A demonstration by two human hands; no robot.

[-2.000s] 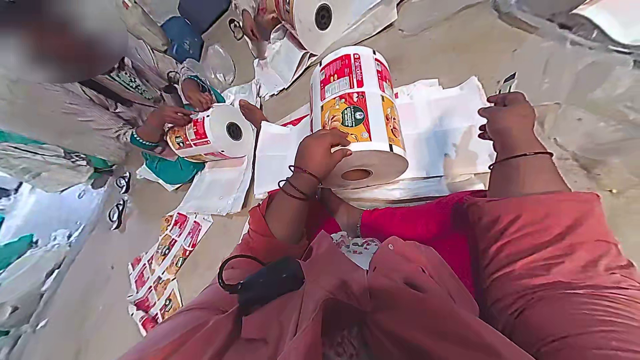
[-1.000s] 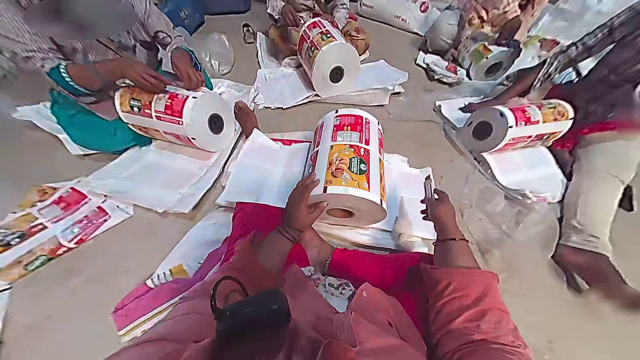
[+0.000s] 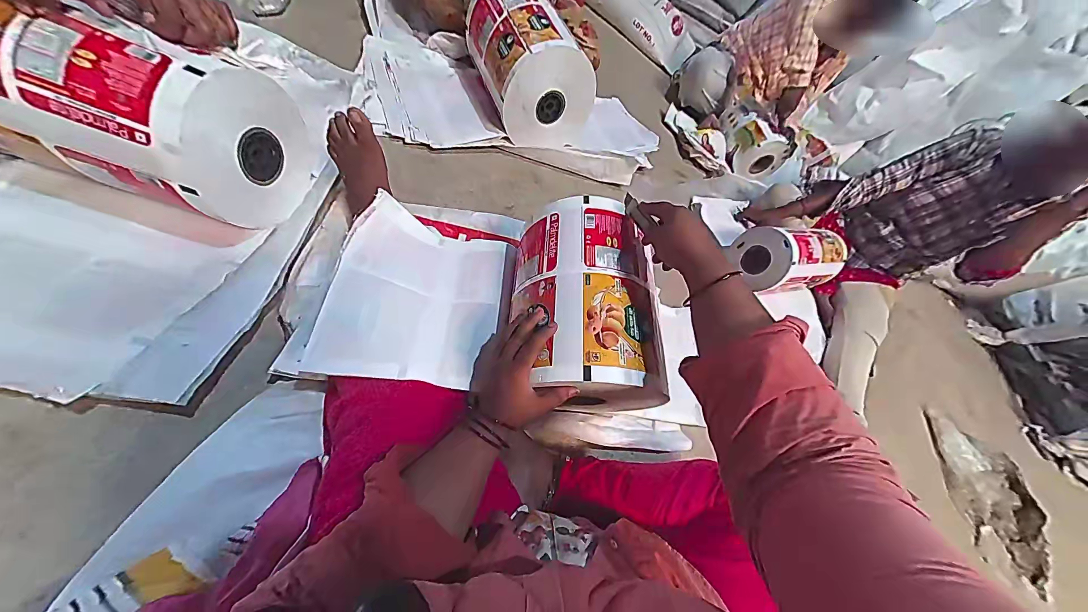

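Note:
A large roll of printed packaging film (image 3: 586,297) in red, yellow and white stands in front of me, its cardboard core at the near end. My left hand (image 3: 514,370) rests with spread fingers on the roll's near left side, holding nothing. At the roll's far right edge, my right hand (image 3: 671,234) holds a small thin blade-like tool (image 3: 636,210) between thumb and fingers; its exact kind is unclear. White film sheets (image 3: 408,297) lie to the left of the roll, touching it, and more sheets stick out on its right.
Another large film roll (image 3: 238,153) lies at upper left, beside other people's hands. A further roll (image 3: 548,93) is beyond mine. At right, a person in a checked shirt (image 3: 918,204) sits by a smaller-looking roll (image 3: 790,257). A bare foot (image 3: 357,161) is near the sheets.
My right hand, with the thin tool, has moved from beside the roll to its far right edge. My left hand stays on the roll's near left side. The view has shifted.

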